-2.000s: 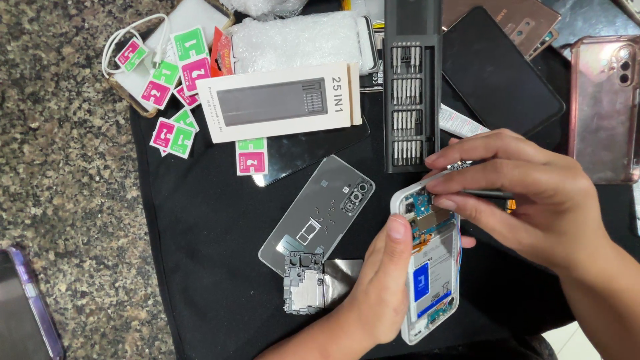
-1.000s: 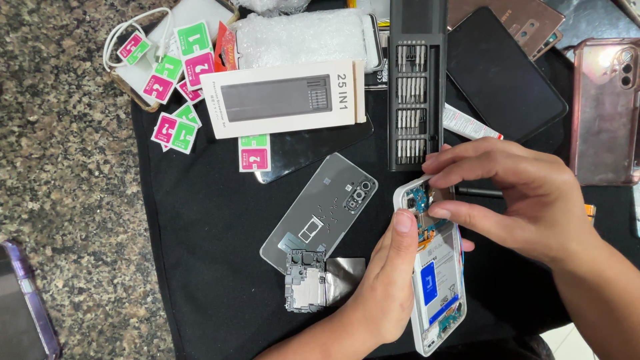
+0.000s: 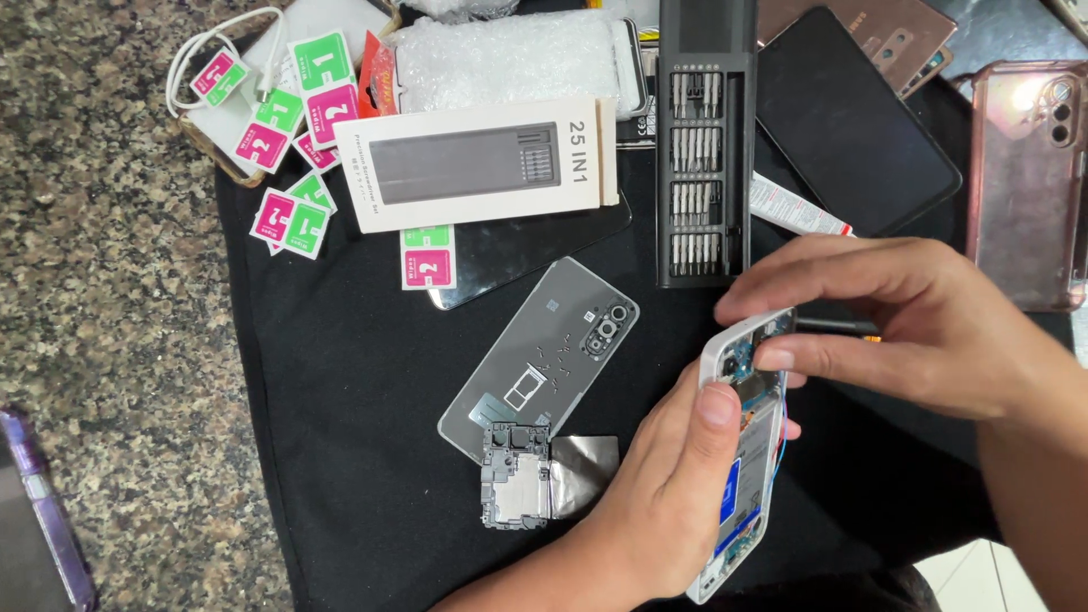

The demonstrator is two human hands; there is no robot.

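My left hand [image 3: 667,493] grips the side of an opened smartphone [image 3: 748,476], tilted so its circuit board and battery show. My right hand [image 3: 884,323] is at the phone's upper end, thumb on the board area and fingers behind the frame. A dark pen-like tool [image 3: 837,326] shows behind the right thumb; whether the hand holds it is unclear. Left of the phone lies a grey back cover [image 3: 510,340] with small screws and a SIM tray [image 3: 524,387] on it. A motherboard shield cover [image 3: 517,484] with a silvery sheet [image 3: 583,476] overlaps its lower end.
A precision screwdriver bit case [image 3: 697,170] and its white box [image 3: 476,161] lie beyond the hands. Wipe packets [image 3: 289,223], bubble wrap [image 3: 510,64] and a white cable [image 3: 183,64] are at upper left. A black phone [image 3: 858,127] and a clear pink case [image 3: 1024,195] lie at right.
The opened phone has tilted more onto its side in my left hand. My right hand has shifted at its upper end, its thumb now against the board area.
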